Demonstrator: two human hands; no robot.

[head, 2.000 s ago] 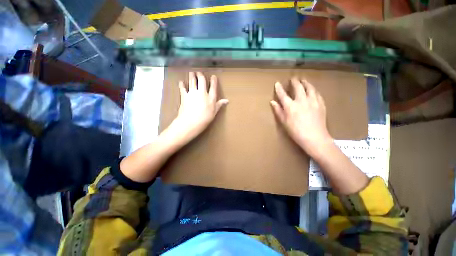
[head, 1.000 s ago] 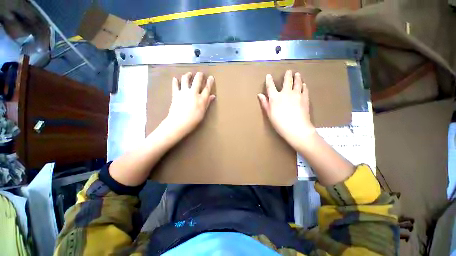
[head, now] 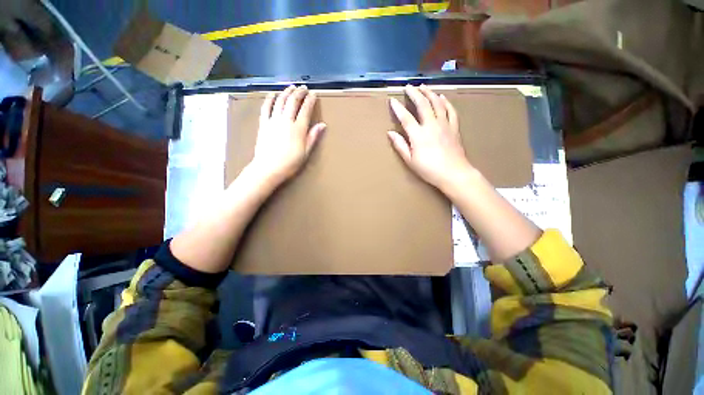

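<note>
A flat brown bag panel (head: pixel 347 208) with a stepped right side lies on the pale press table (head: pixel 194 166). My left hand (head: pixel 286 135) lies palm down on its left part, fingers pointing to the far edge. My right hand (head: pixel 432 139) lies palm down right of the middle, fingers pointing the same way. Neither hand grips the panel. The panel's near edge overhangs toward my lap. Only a thin dark rail (head: pixel 355 80) shows at the table's far edge.
A white paper sheet with writing (head: pixel 540 204) lies at the table's right. A reddish-brown cabinet (head: pixel 100 185) stands left. An open cardboard box (head: pixel 171 52) is on the floor beyond. A soft brown semi-finished bag (head: pixel 610 54) is upper right, with brown pieces (head: pixel 629 231) below it.
The green beam and its silver strip have swung out of sight, leaving a thin dark rail. The panel and both hands have shifted slightly toward the far edge. The person in blue at left has gone from view.
</note>
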